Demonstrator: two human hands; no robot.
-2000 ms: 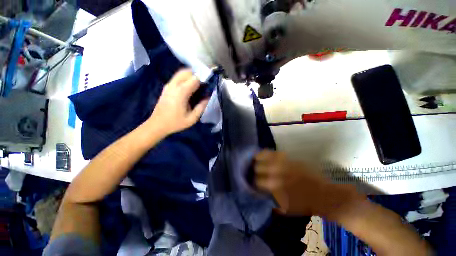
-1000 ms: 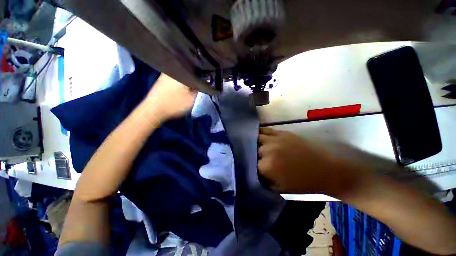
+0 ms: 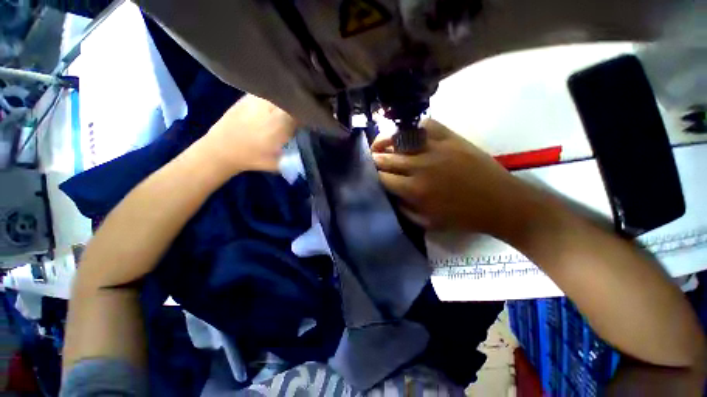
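Grey-blue fabric [image 3: 364, 233] runs from under the needle area down to the wearer's lap. Navy fabric [image 3: 240, 264] lies bunched to its left on the table and hangs over the edge. The sewing machine head [image 3: 310, 46] covers the top of the view; the presser foot area [image 3: 360, 120] is partly hidden. My left hand [image 3: 260, 133] is on the fabric left of the needle, its fingertips hidden behind the head. My right hand [image 3: 426, 174] lies at the right edge of the grey-blue fabric, fingers near the needle; whether it grips the cloth is unclear.
A black smartphone [image 3: 629, 147] lies at right, with a red strip [image 3: 535, 157] between it and my right wrist. A ruler scale [image 3: 488, 267] runs along the table's front edge. Blue crates [image 3: 558, 341] stand below right. White material [image 3: 128, 85] lies at upper left.
My right hand has moved up the fabric toward the needle. The grey-blue fabric's upper part has shifted left. My left hand stays near the needle's left side.
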